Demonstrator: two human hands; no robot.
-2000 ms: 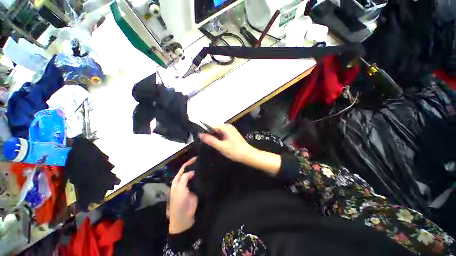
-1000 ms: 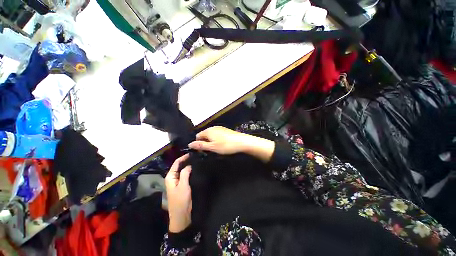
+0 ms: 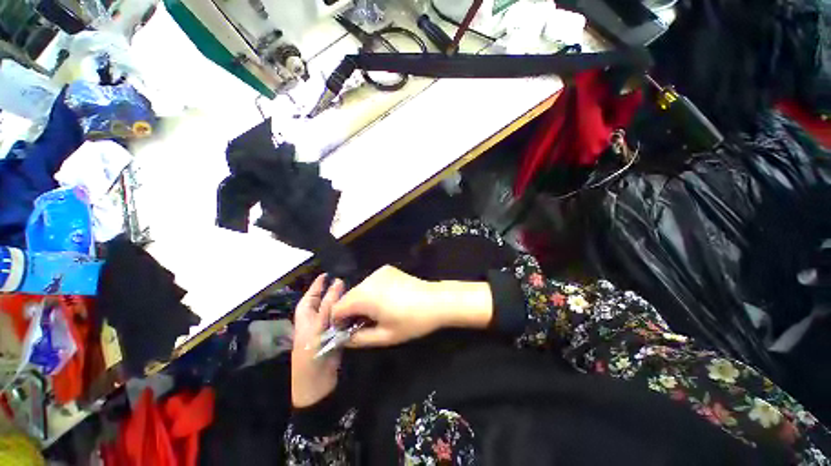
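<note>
My right hand [image 3: 392, 308] is closed around small thread snips [image 3: 333, 340]. Their silvery blades stick out over my left palm. My left hand [image 3: 315, 341] is palm up beside it, fingertips near the end of the black fabric; whether it grips the cloth is hidden. The bundle of black sewn pieces [image 3: 282, 191] lies on the white table beside the machine head and trails over the edge towards my hands. Black cloth lies in my lap.
The sewing machine [image 3: 237, 41] is above the bundle. A black strip [image 3: 483, 64] runs right, across scissors [image 3: 394, 56]. Jagged black cut pieces [image 3: 141, 305] and a blue bottle [image 3: 55, 271] are at left. Red cloth [image 3: 583, 127] and black plastic [image 3: 683, 227] are at right.
My right hand has moved down over my left palm, and the snip blades now show, pointing down-left. The camera view has shifted, so the table sits further up and left.
</note>
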